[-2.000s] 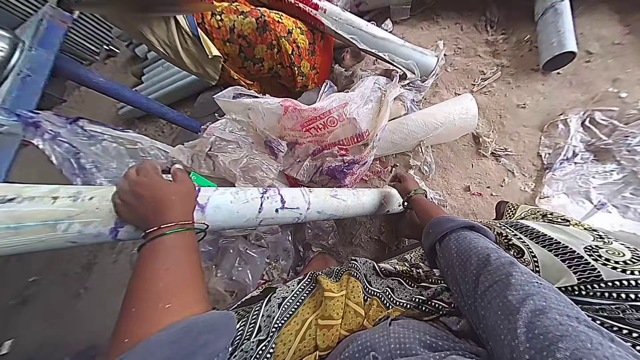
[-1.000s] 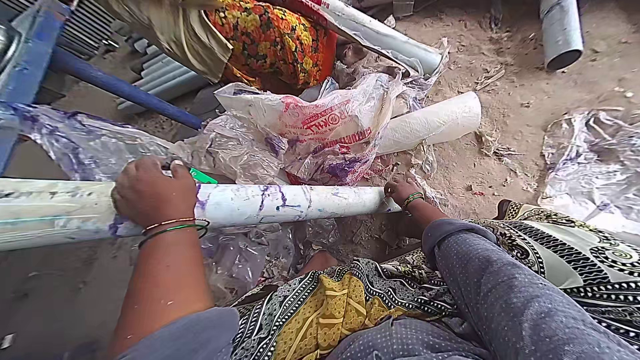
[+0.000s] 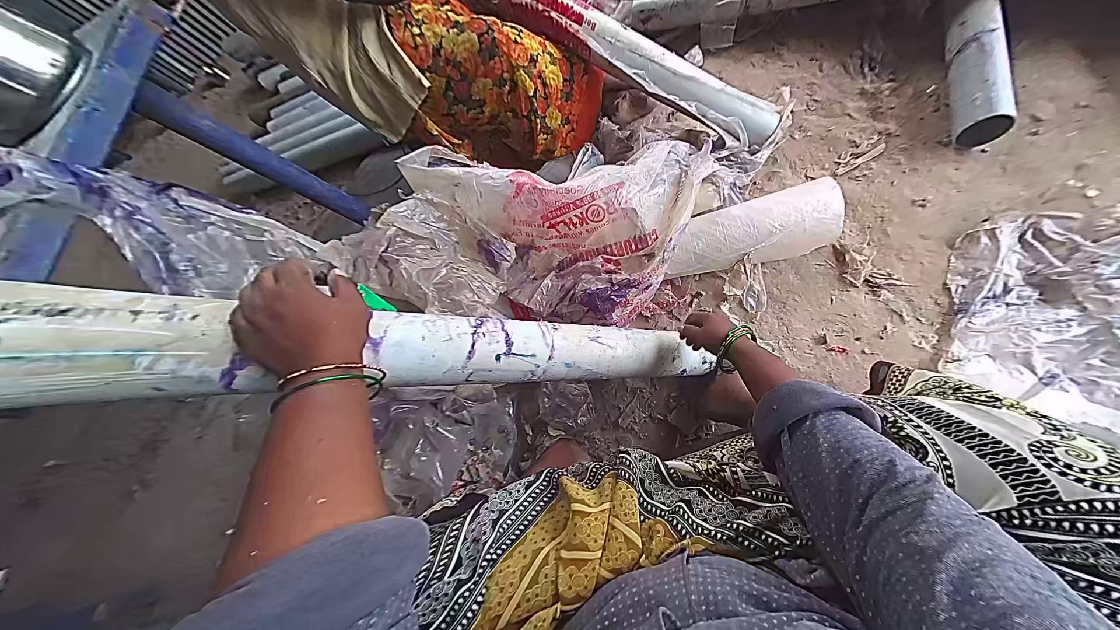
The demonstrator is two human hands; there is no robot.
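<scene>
A long white pipe (image 3: 525, 353) with purple and blue stains lies across my lap side of the view, running from the left edge to the centre right. Over its left part my left hand (image 3: 302, 322) is wrapped, and a small bright green item (image 3: 376, 299) shows just beyond its thumb; what that item is I cannot tell. At the pipe's right end my right hand (image 3: 710, 334) touches the rim with bent fingers, which are partly hidden. Crumpled clear plastic wrap (image 3: 560, 236) with red print lies just beyond the pipe.
A white wrapped roll (image 3: 757, 226) rests on the dirt ground. Another person in floral cloth (image 3: 503, 83) is at the top, beside a plastic-wrapped pipe (image 3: 682, 79). A grey pipe (image 3: 978, 74) lies at top right, plastic sheeting (image 3: 1041, 297) at right, a blue metal bar (image 3: 249, 149) at upper left.
</scene>
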